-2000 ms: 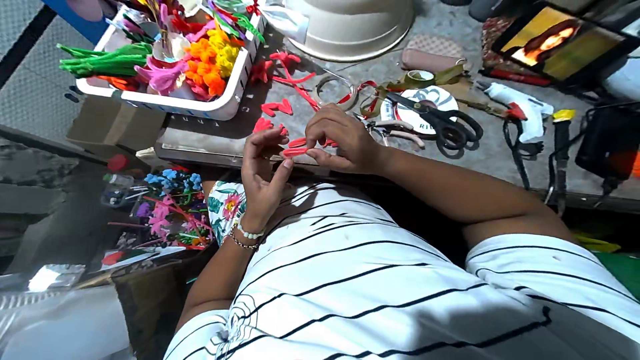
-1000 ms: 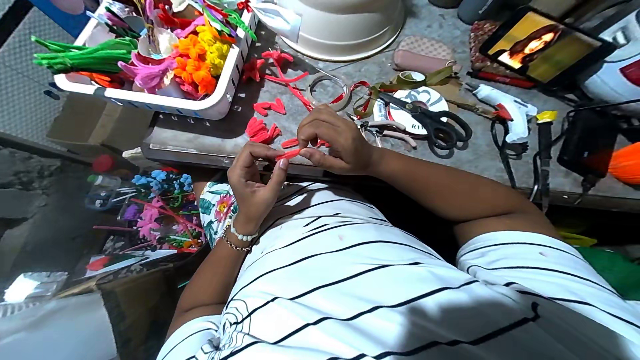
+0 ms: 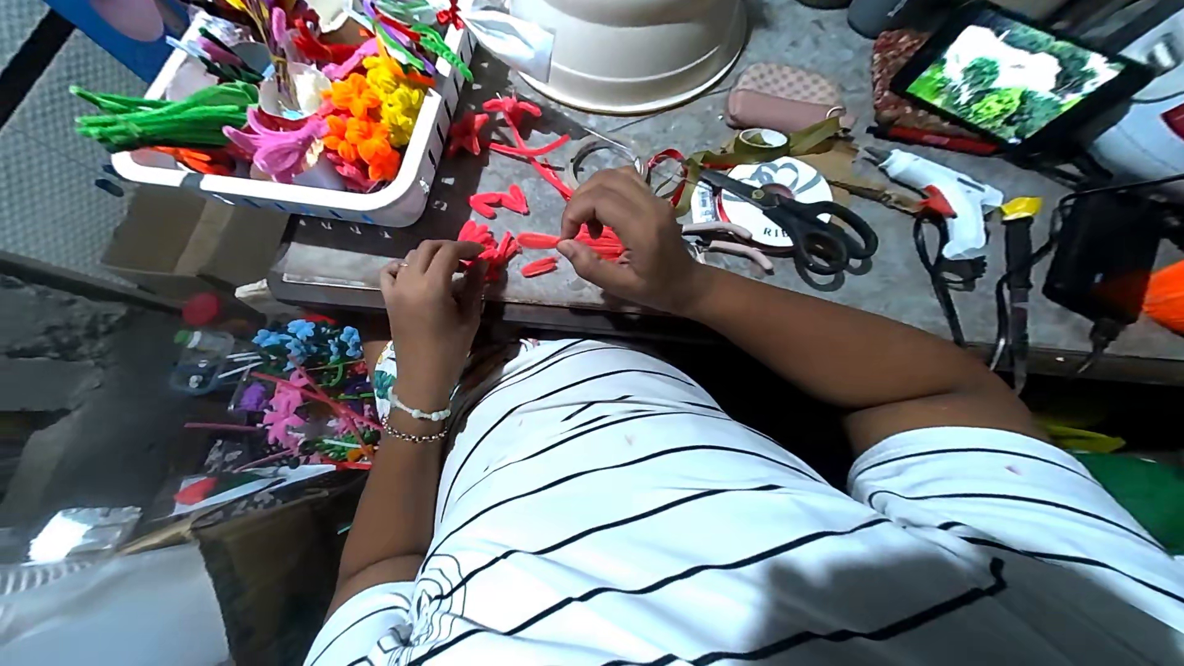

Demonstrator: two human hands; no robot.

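Note:
My left hand (image 3: pixel 433 287) rests its fingertips at a small pile of folded red pipe-cleaner pieces (image 3: pixel 499 252) near the table's front edge; whether it pinches one is hidden. A red fuzzy piece (image 3: pixel 538 240) is pinched between the thumb and forefinger of my right hand (image 3: pixel 629 240). More red pieces (image 3: pixel 606 243) lie under and behind that hand. One short red piece (image 3: pixel 539 267) lies between the hands, and bent red pieces (image 3: pixel 499 201) lie farther back. Beyond them are red pipe-cleaner flowers (image 3: pixel 511 109) with fuzzy stems.
A white plastic basket (image 3: pixel 268 196) of pipe-cleaner flowers stands at left. Behind is a cream tub (image 3: pixel 638 55). To the right lie black scissors (image 3: pixel 786 208), pliers (image 3: pixel 731 245), a ribbon spool (image 3: pixel 795 185), a glue gun (image 3: pixel 953 199) and a lit screen (image 3: pixel 1008 74).
My hands were close together over a red piece; now they are apart, the left at the red pile and the right with a piece in its fingers. The screen's picture has changed.

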